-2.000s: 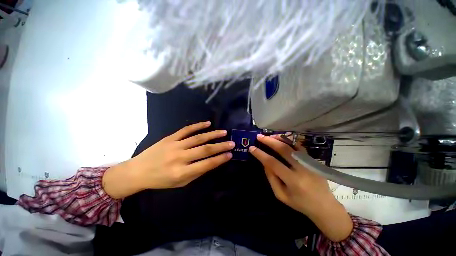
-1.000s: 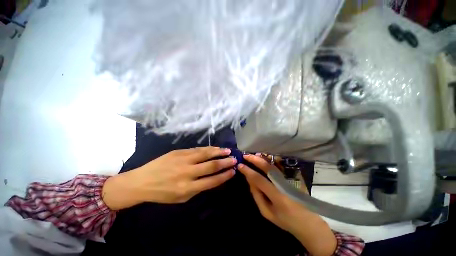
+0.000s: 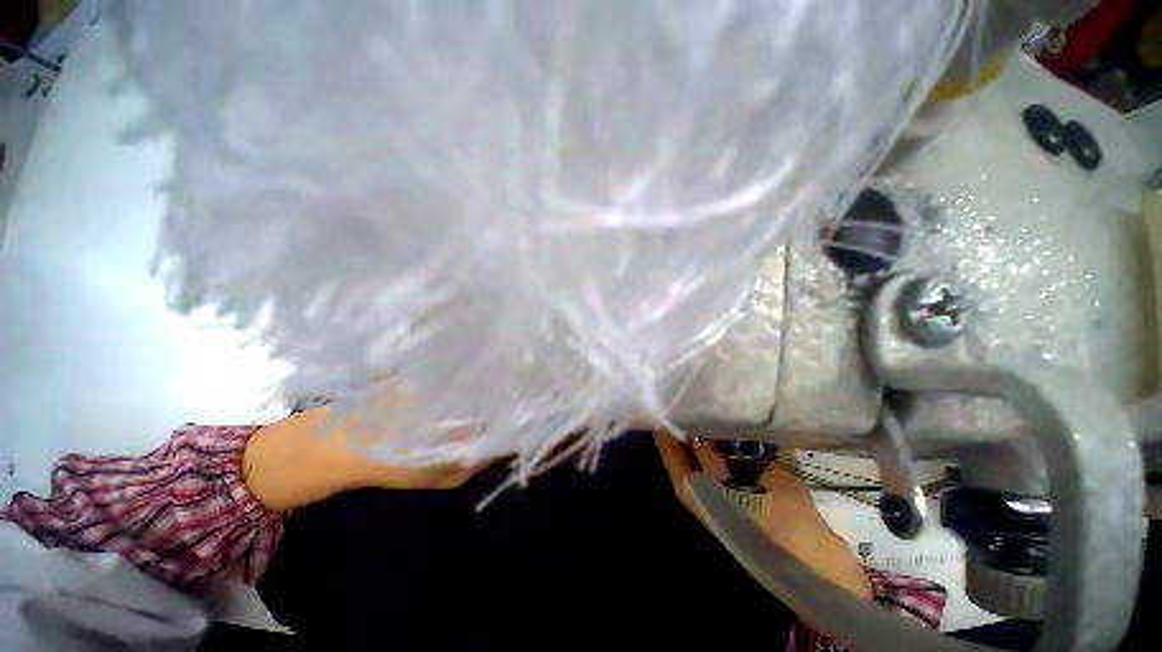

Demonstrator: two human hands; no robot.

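Note:
The dark garment panel (image 3: 510,560) lies below the machine head, partly covered. My left hand (image 3: 344,465) comes in from the left; only its wrist and back show, and its fingers are hidden behind the white fluffy bundle (image 3: 510,229). My right hand (image 3: 765,510) is right of the panel, behind the curved grey guard (image 3: 803,586); its fingertips are hidden by the machine head (image 3: 1019,242). The label, needle and presser foot cannot be seen.
The white table (image 3: 77,331) shows at the left. A printed ruler (image 3: 911,558) shows at the lower right, beside a black and metal machine part (image 3: 1007,535). The fluffy bundle and machine head fill the upper middle and right. Red and dark items are at the top right corner.
The view has come closer to the machine head. The fluffy bundle looms larger and now covers the left fingers and the label that showed earlier between both hands' fingertips.

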